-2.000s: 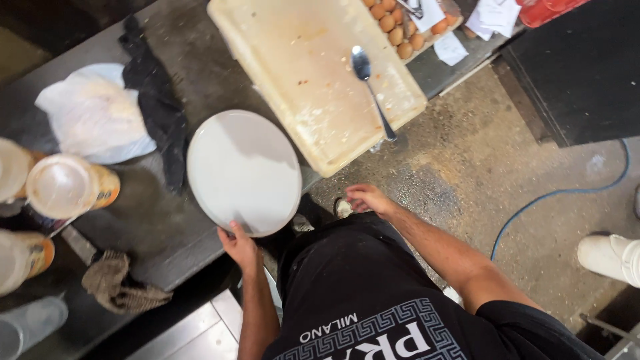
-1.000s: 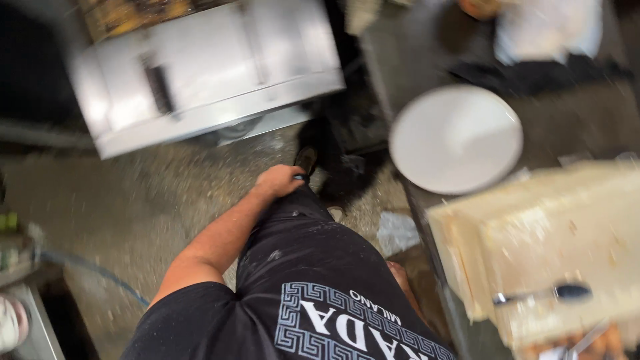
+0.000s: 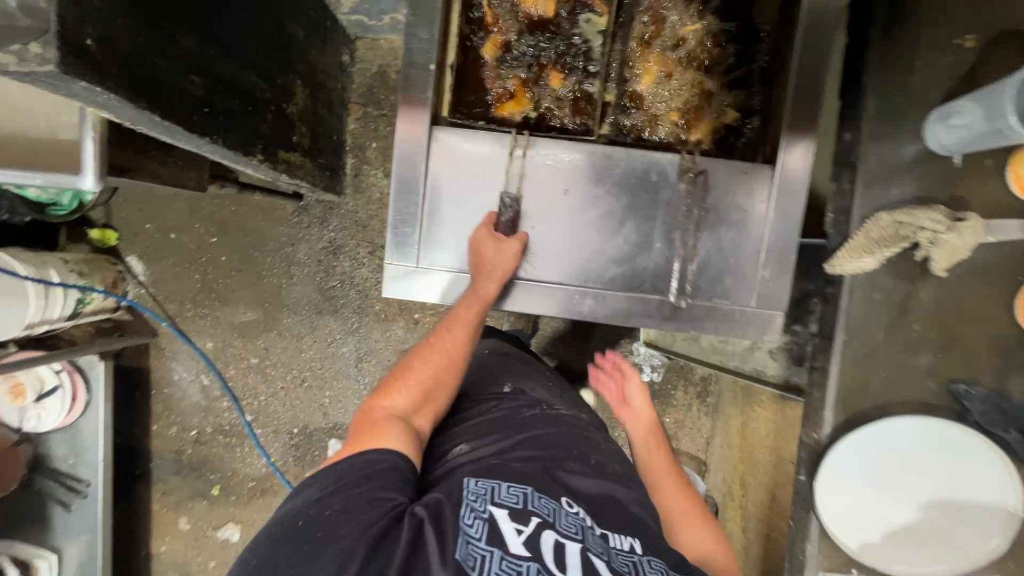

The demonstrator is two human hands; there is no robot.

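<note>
My left hand (image 3: 496, 258) is closed around the dark grip (image 3: 508, 210) of a wire-handled fryer basket. The basket (image 3: 528, 68) sits in bubbling dark oil with orange-brown pieces in it. To its right, a second batch of food (image 3: 672, 72) bubbles in the oil, and a second wire handle (image 3: 686, 240) lies over the steel front of the deep fryer (image 3: 592, 232). My right hand (image 3: 620, 388) is held below the fryer's front edge, fingers apart, holding nothing.
On the right, a dark counter (image 3: 896, 336) bears a round white plate (image 3: 920, 492), a beige cloth (image 3: 920, 236) and a clear plastic container (image 3: 976, 112). A blue hose (image 3: 208, 364) crosses the floor at left, near white buckets (image 3: 56, 292). A dark block-like unit (image 3: 208, 80) stands upper left.
The view has swung from the counter to the fryer. My left hand, at the white plate's rim two seconds ago, is now on the fryer basket's grip.
</note>
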